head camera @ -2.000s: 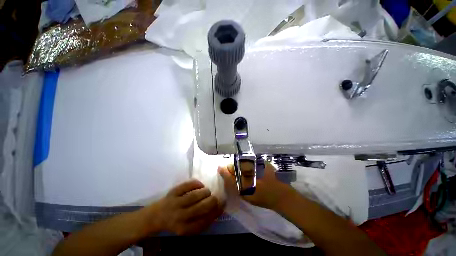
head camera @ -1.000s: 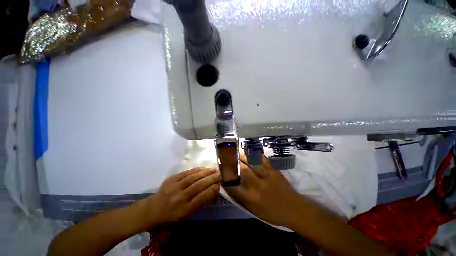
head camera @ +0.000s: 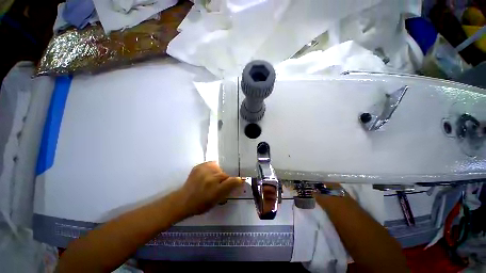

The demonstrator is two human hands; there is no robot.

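The white sewing machine head has a chrome take-up lever guard at its front. My left hand is at the head's left end, fingers curled, thumb side toward the needle area; whether it pinches cloth is not clear. My right forearm reaches under the head right of the tension dial; the hand itself is mostly hidden. A white garment piece lies in folds beside that forearm and hangs over the table's front edge. Presser foot and needle cannot be made out.
A grey ruler-marked edge runs along the front. Blue tape is at left. A shiny brown package and heaped white cloth lie behind. Slim dark snips and red-handled scissors are at right.
My left hand has moved up and left. My right hand has gone from beside the guard to under the head. The cloth has shifted right, uncovering the bed and ruler edge. The view has shifted.
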